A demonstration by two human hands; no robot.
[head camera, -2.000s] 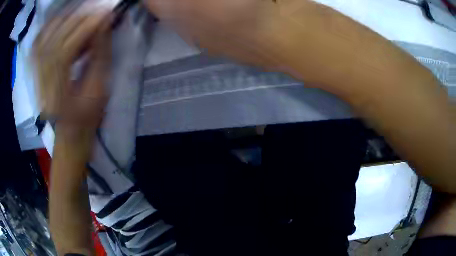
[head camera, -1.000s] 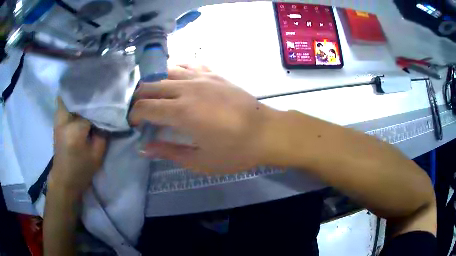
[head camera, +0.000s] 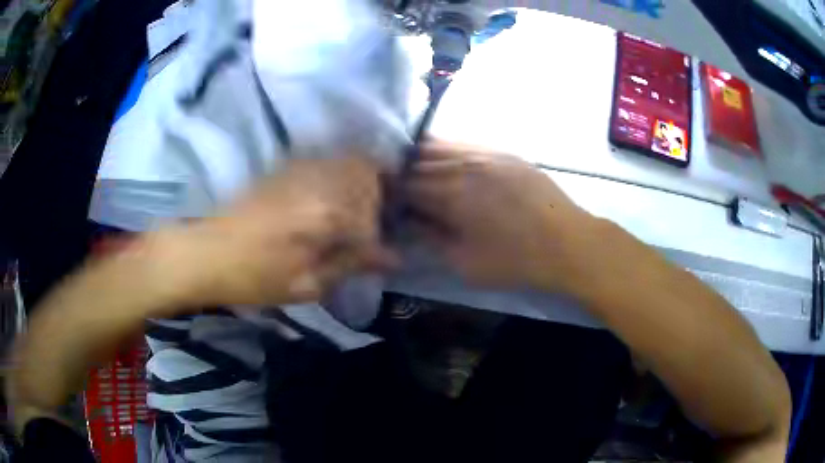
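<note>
A white garment piece (head camera: 330, 68) with black bands is bunched up on the left of the machine table, blurred by motion. My left hand (head camera: 312, 226) is closed on its lower part near the table's front edge. My right hand (head camera: 479, 212) is close beside it, with its fingers on a dark strip (head camera: 418, 136) at the cloth's right side. Both hands are blurred and the fingertips are partly hidden. The presser foot and needle area (head camera: 448, 45) of the sewing machine shows behind the hands, at the top.
A smartphone (head camera: 651, 99) with a red lit screen and a red packet (head camera: 729, 108) lie right of the needle. A small white block (head camera: 762, 217) and a red-handled tool (head camera: 794, 201) are far right. Striped cut pieces (head camera: 203, 384) and a red plastic basket (head camera: 116, 398) are lower left.
The garment piece has come away from the needle area and is now raised and bunched in front of it. My left hand has moved right, close to my right hand. The view has shifted.
</note>
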